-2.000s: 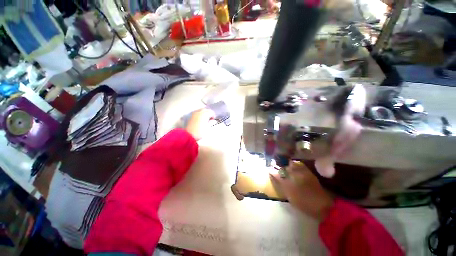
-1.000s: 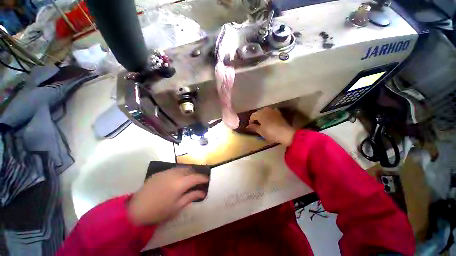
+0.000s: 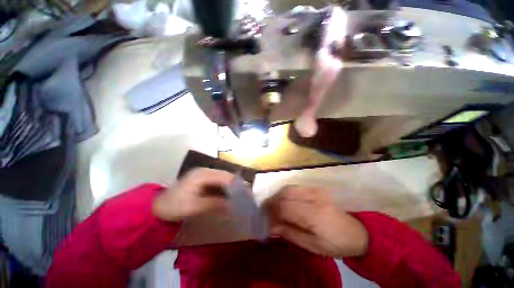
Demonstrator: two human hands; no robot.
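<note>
A grey-blue fabric piece [image 3: 248, 205] is held up in front of the sewing machine, blurred. My left hand [image 3: 194, 194] grips its left side, and my right hand [image 3: 315, 219] grips its right side. A dark fabric piece [image 3: 211, 162] lies on the table just behind my left hand, partly hidden by it. Another dark brown piece [image 3: 344, 136] lies under the machine arm. The needle area [image 3: 253, 139] is brightly lit, with no hand at it.
The machine head [image 3: 372, 93] spans the back right, with a pink thread bundle [image 3: 326, 64] hanging over it. Grey-blue pieces [image 3: 159, 89] lie left of the head. Stacked cut pieces [image 3: 36, 174] are far left. Black-handled scissors [image 3: 451, 191] are at right.
My right hand has come from under the machine arm to the front and now holds the grey-blue piece with my left hand. The dark piece behind my left hand is more exposed. The view has shifted.
</note>
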